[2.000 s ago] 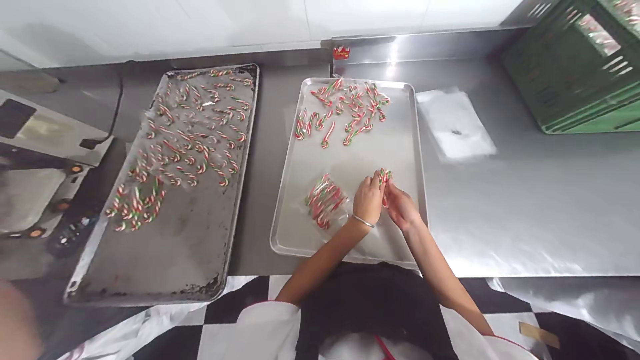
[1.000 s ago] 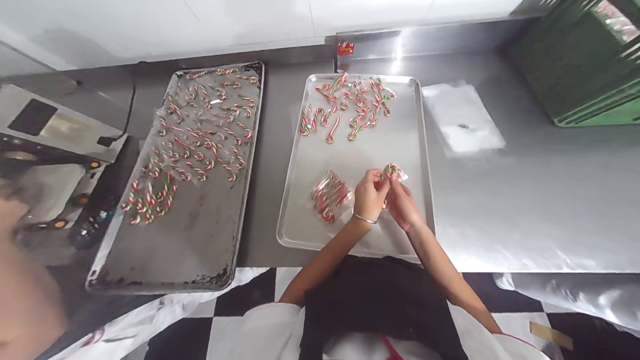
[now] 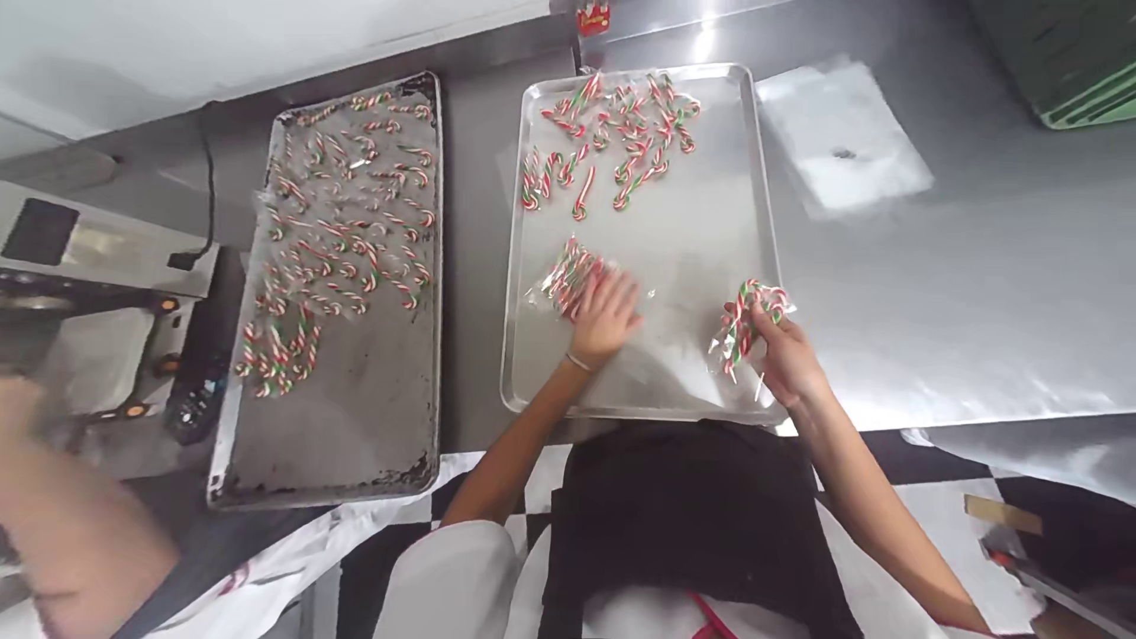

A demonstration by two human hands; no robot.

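My right hand (image 3: pixel 788 353) holds a bunch of small red, white and green candy canes (image 3: pixel 744 324) with clear wrap around it, over the right edge of a clean metal sheet tray (image 3: pixel 692 240). Fingers spread, my left hand (image 3: pixel 605 318) rests at a wrapped bundle of candy canes (image 3: pixel 570 275) left of the tray's middle; whether it grips the bundle cannot be told. Loose candy canes (image 3: pixel 628 124) lie across the far part of this tray.
A darker, worn sheet tray (image 3: pixel 377 399) with many candy canes stands to the left. Beyond it are a machine (image 3: pixel 89 240) and a co-worker's bare arm (image 3: pixel 71 524). A stack of clear plastic bags (image 3: pixel 848 142) lies right of my tray, and a green crate (image 3: pixel 1065 62) stands at the far right.
My hands were together at the tray's right side; now they are apart. My left hand has moved left to the wrapped bundle, while my right hand keeps the candy canes.
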